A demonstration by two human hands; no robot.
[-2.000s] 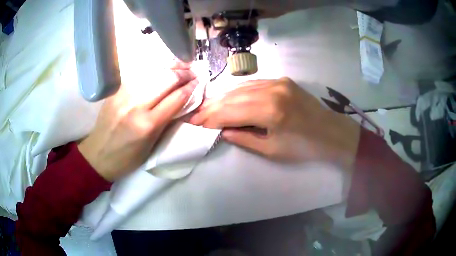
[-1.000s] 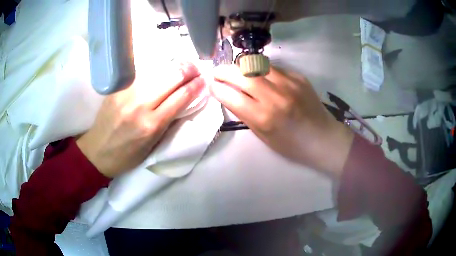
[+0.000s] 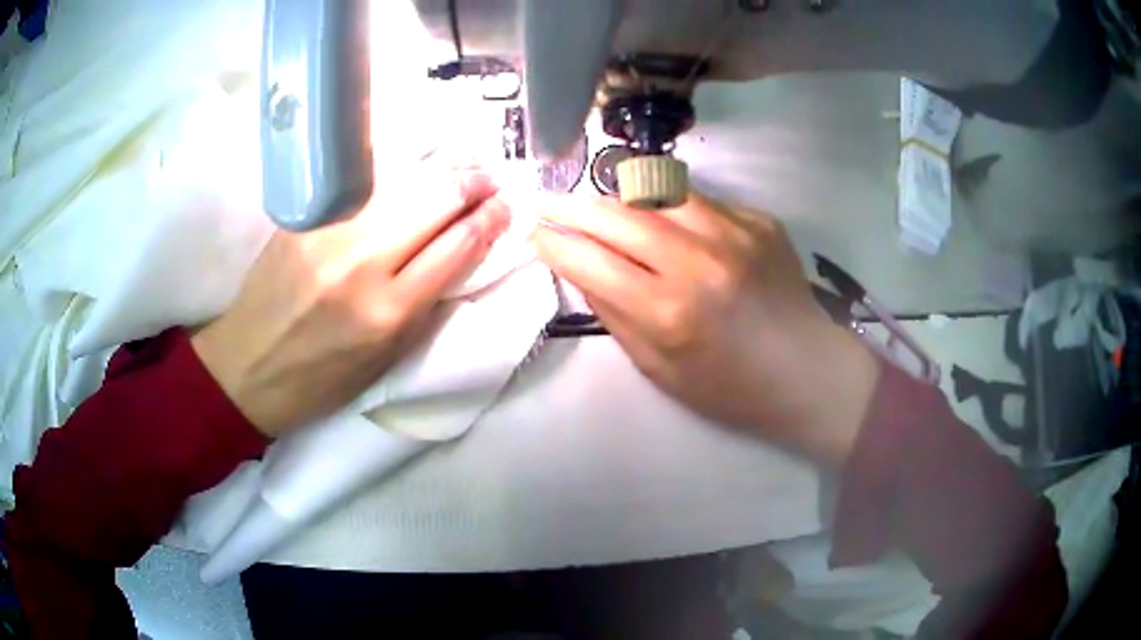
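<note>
White garment fabric (image 3: pixel 469 356) lies bunched and folded under my hands, with a flap hanging toward the table's front edge. My left hand (image 3: pixel 363 294) presses and pinches the fabric just left of the needle area. My right hand (image 3: pixel 701 300) has its fingertips at the fabric's right edge, close to the left fingertips. The sewing machine head (image 3: pixel 801 44) is above, with its cream tension knob (image 3: pixel 653 181) over my right fingers. The presser foot and needle area is washed out by bright light, so the exact stitch point cannot be seen.
A blue-grey bar (image 3: pixel 315 119) stands left of the needle. More white cloth (image 3: pixel 150 225) is piled at left. Banded labels (image 3: pixel 926 175) lie upper right. Pink-handled snips (image 3: pixel 895 338) lie beside my right wrist. A small container (image 3: pixel 1070 363) is far right. The table's curved front edge (image 3: pixel 538 563) borders a dark gap.
My right hand has moved up from the fabric's lower fold to its edge near the needle, beside my left fingertips. The machine parts appear further right in the view.
</note>
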